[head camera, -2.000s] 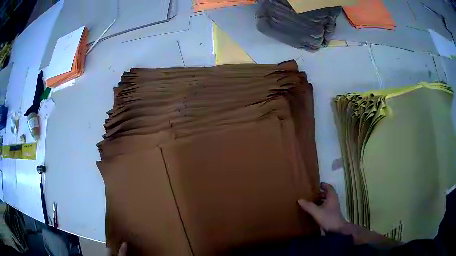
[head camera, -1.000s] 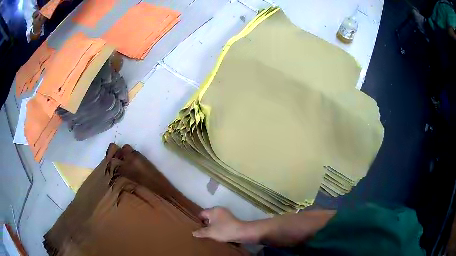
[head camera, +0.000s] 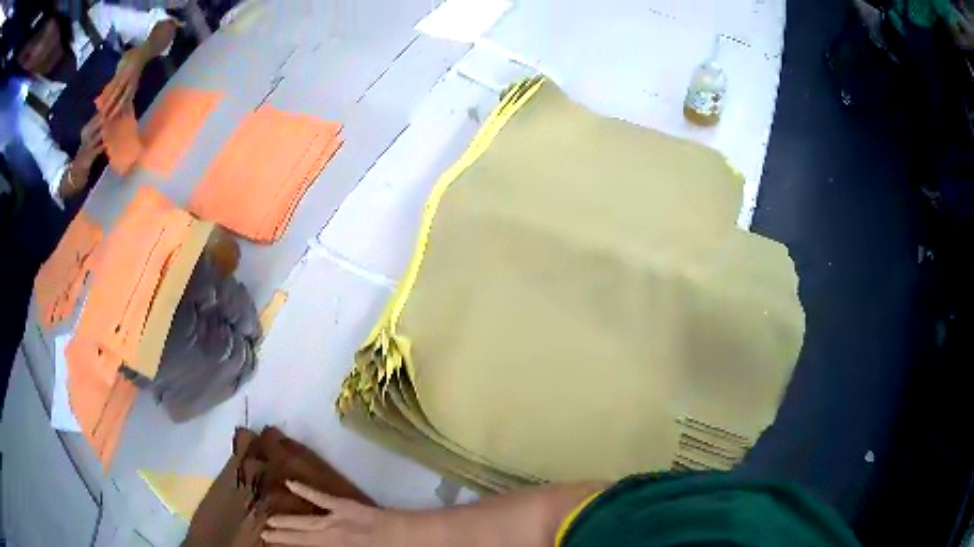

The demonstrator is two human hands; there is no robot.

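A stack of brown panels (head camera: 219,508) lies at the bottom left, mostly cut off by the lower edge. My right hand (head camera: 320,520) reaches in from the right and rests on the stack with its fingers apart. My left hand is out of the picture. A large stack of yellow-beige panels (head camera: 577,288) lies on the white table beside the brown stack, with bright yellow edges along its left side and layered corners towards me.
Orange stacks (head camera: 267,171) and a grey wavy bundle (head camera: 214,347) lie on the left. A small bottle (head camera: 705,94) stands at the table's far right. Dark floor (head camera: 854,353) lies beyond the right edge. A person (head camera: 91,96) handles orange pieces at the upper left.
The view has swung right and tilted up, so the brown stack sits lower and smaller in the picture. My right hand has gone from the stack's edge to lying over it.
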